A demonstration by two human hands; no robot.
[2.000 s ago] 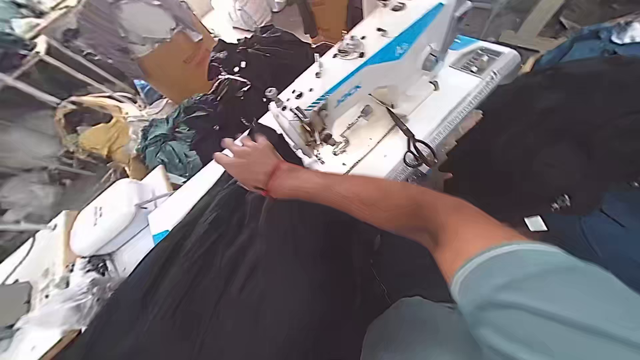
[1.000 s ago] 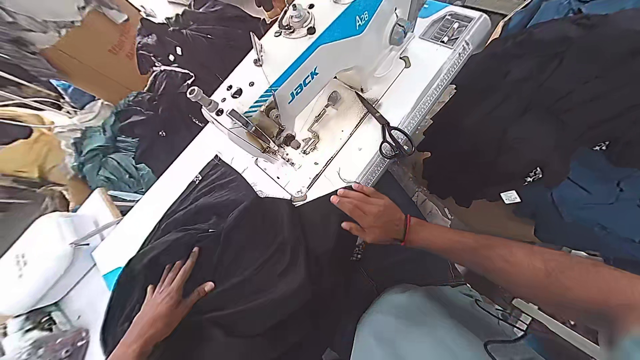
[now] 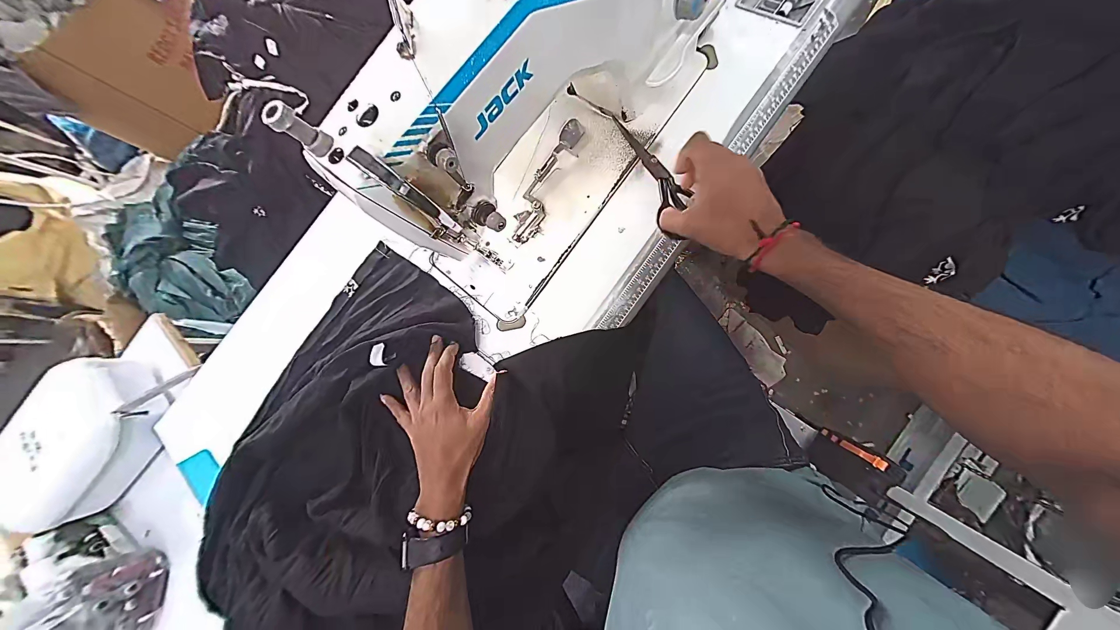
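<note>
Black fabric [image 3: 350, 490] is spread over the near part of the white sewing table and hangs down toward my lap. On it, beside a small white tag [image 3: 378, 354], my left hand [image 3: 442, 411] rests flat with its fingers apart. My right hand [image 3: 726, 197] is closed around the handles of the dark scissors [image 3: 643, 153], whose blades lie toward the arm of the white and blue Jack sewing machine [image 3: 499, 96]. The presser foot and needle area [image 3: 490, 254] is just beyond the fabric's edge. My right fingertips are partly hidden.
Dark garments [image 3: 927, 114] are piled to the right of the table. A cardboard box [image 3: 122, 61], teal cloth [image 3: 184, 262] and yellow cloth [image 3: 44, 245] lie at the left. Another white machine [image 3: 61, 446] stands at the lower left. A ruler strip [image 3: 779, 83] runs along the table edge.
My right hand has moved from the fabric by the table edge up to the scissors and taken hold of their handles. My left hand has moved right and forward on the fabric.
</note>
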